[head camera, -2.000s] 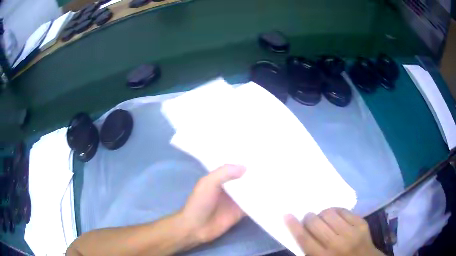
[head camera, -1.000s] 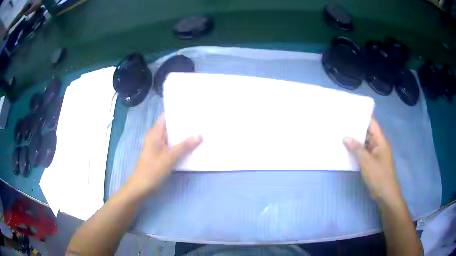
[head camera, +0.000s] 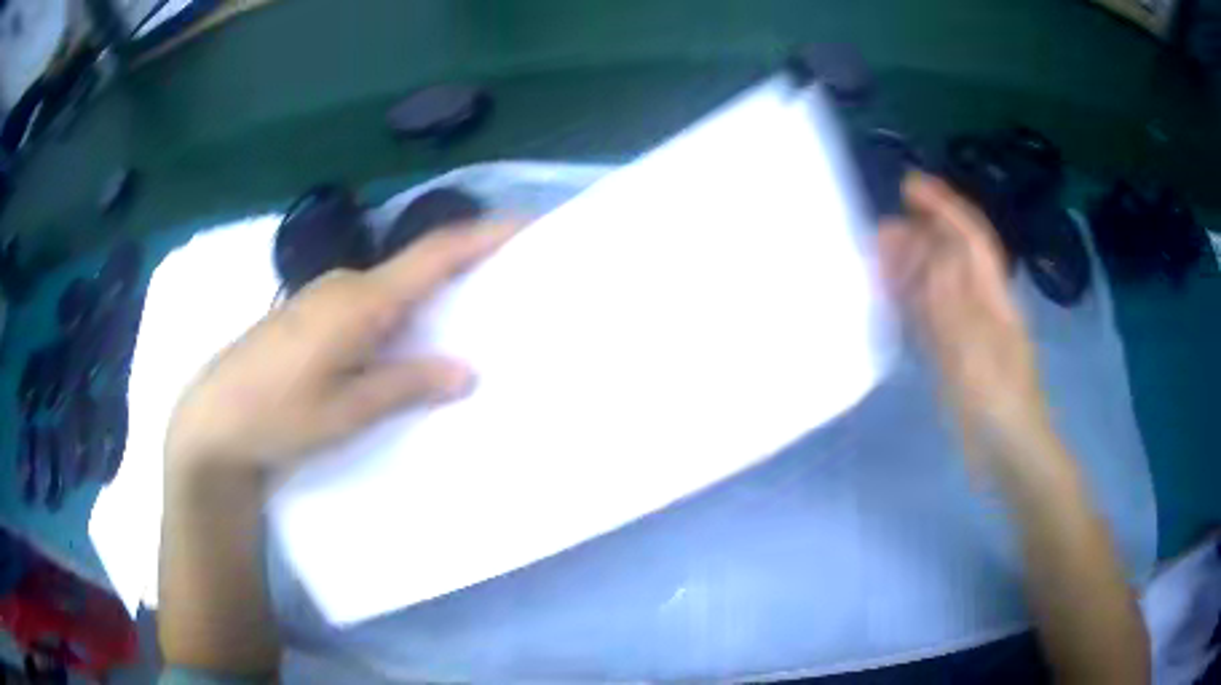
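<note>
A bright white stack of sheets (head camera: 616, 361) is held tilted above the pale foam mat (head camera: 857, 535), its right end higher. My left hand (head camera: 321, 348) grips its left part, with the thumb on top and fingers along the upper edge. My right hand (head camera: 957, 274) is at its right edge, blurred, with the fingers raised and apart; whether it touches the sheets cannot be told. How many sheets there are cannot be told.
Glossy black round parts (head camera: 321, 234) stand at the mat's upper left, and more black parts (head camera: 1051, 248) at its upper right. Single parts (head camera: 439, 110) lie beyond. A white sheet pile (head camera: 201, 348) and small black discs (head camera: 80, 361) are at the left. A red object (head camera: 60, 602) is below.
The white sheets have turned from level to slanting, left end down and right end up. My left hand has moved left and onto them. My right hand has moved up and its fingers have spread.
</note>
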